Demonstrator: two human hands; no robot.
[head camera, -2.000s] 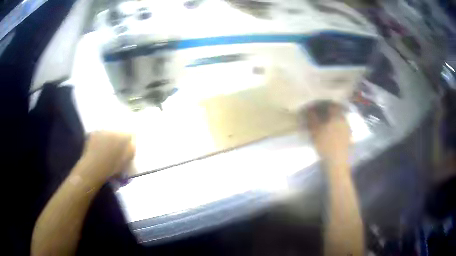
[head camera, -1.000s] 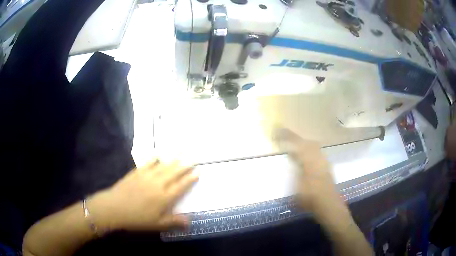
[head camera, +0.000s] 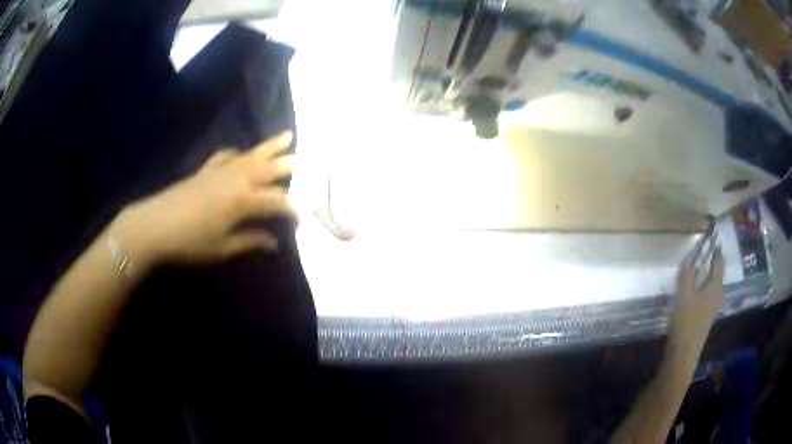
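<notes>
A dark cloth (head camera: 252, 321) covers the left side and hangs over the front edge; a slightly shiny dark flap (head camera: 260, 82) lies on it near the sewing machine. My left hand (head camera: 208, 208) lies on the cloth near its right edge, palm down, fingers apart. My right hand (head camera: 700, 277) is small and blurred at the right end of the machine bed. Its fingers are around silvery thread snips (head camera: 708, 253), partly hidden. The presser foot and needle area (head camera: 434, 95) is blurred in glare, with no cloth seen under it.
The white sewing machine head (head camera: 582, 113) with a blue stripe stands at the back right over the beige bed (head camera: 608, 182). A ruler strip (head camera: 486, 334) runs along the front edge. A small tan curved shape (head camera: 334, 225) shows on the white table; I cannot tell what it is.
My left hand has moved left and up from the white table onto the cloth. My right hand has moved right to the bed's far end. The camera view has shifted, placing the machine higher and farther right.
</notes>
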